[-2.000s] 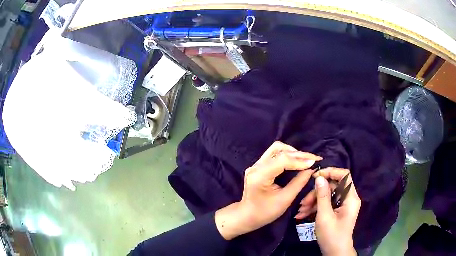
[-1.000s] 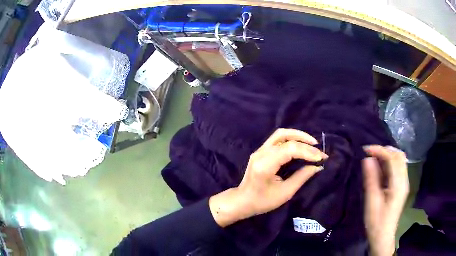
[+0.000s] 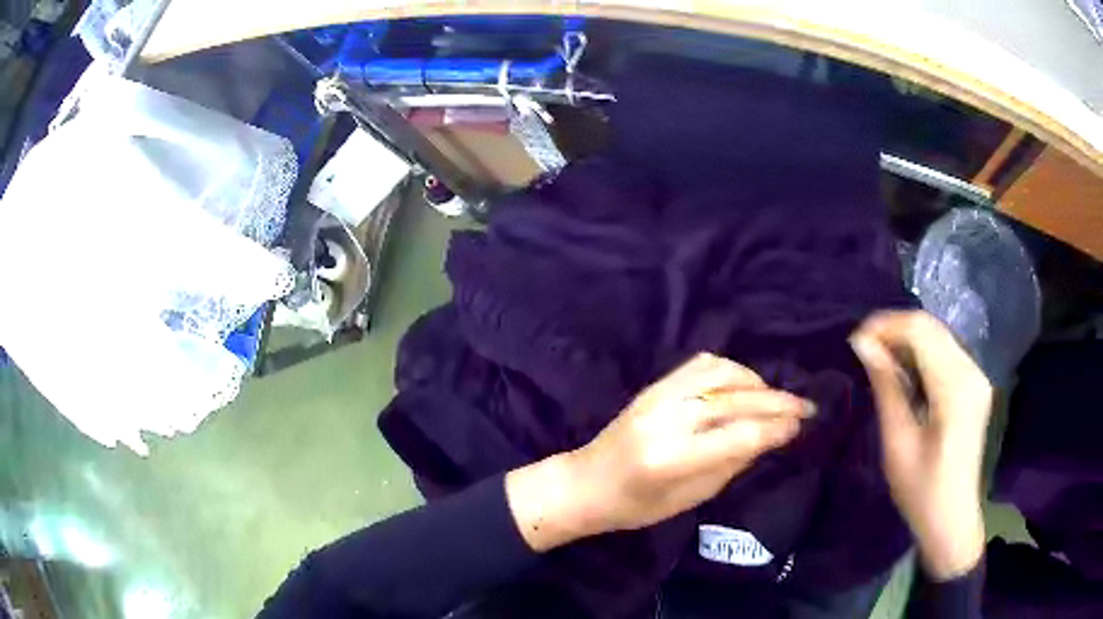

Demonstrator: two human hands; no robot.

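A large dark purple-black garment (image 3: 581, 290) lies heaped over my lap, with a small white printed label (image 3: 734, 545) showing below my left hand. My left hand (image 3: 683, 447) rests on the garment with its fingertips together, pinching a bit of the dark cloth. My right hand (image 3: 925, 411) is to the right, raised a little over the garment, thumb and fingers curled toward each other and blurred. Any needle or thread at its fingertips cannot be made out. I cannot see the dark tool in the right palm.
The white table edge (image 3: 750, 27) curves across the top. A white lace-edged garment (image 3: 133, 266) hangs at left beside a cart (image 3: 315, 345) holding cones. A plastic-lined bin (image 3: 977, 284) stands at right under the table. More dark cloth (image 3: 1058, 435) lies at the right edge.
My right hand has moved right, away from the left fingertips, and is now slightly higher than a second ago. My left fingers have flattened. The upright glint above them no longer shows.
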